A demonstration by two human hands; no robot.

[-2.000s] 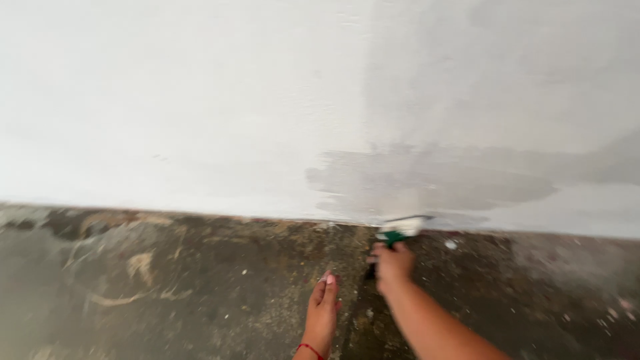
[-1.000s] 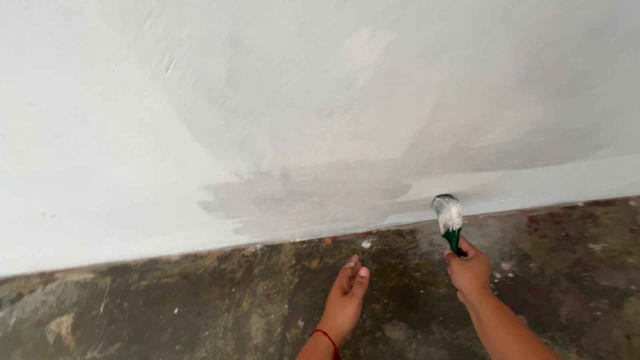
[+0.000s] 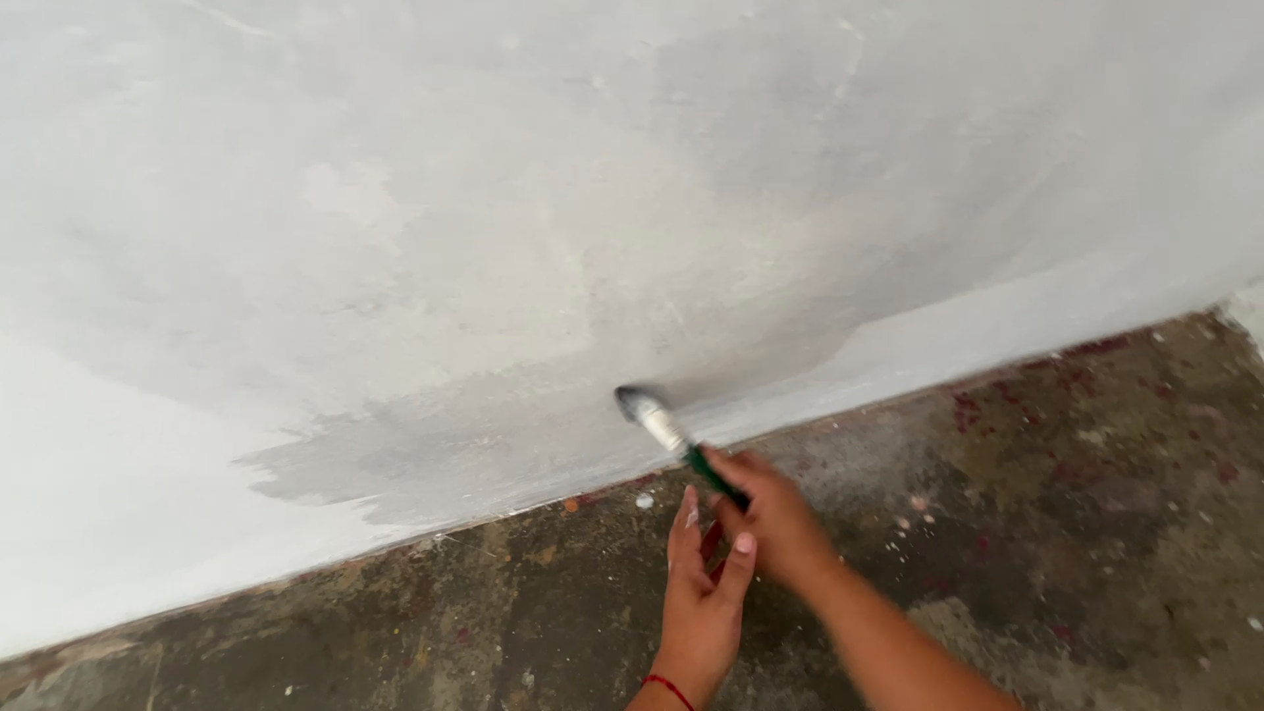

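My right hand [image 3: 775, 513] is closed around the dark green handle of a paintbrush [image 3: 671, 430]. The brush has a white-coated middle, and its dark bristle tip rests at or very near the lower wall, slightly blurred. Just left of and below it, my left hand [image 3: 706, 578] is raised with fingers apart and holds nothing; a thin red string circles its wrist. Behind the brush, the wall [image 3: 553, 276] shows a darker greyish painted area with a ragged left edge, beside lighter white.
A stained dark concrete floor [image 3: 444, 632] meets the wall along a slanting line. White, orange and dark red paint spots mark it. At the far right the wall ends at a corner [image 3: 1224, 306].
The view has shifted right along the wall. My right hand has brought the brush closer to my left hand since a second ago, and its bristles now point up and left.
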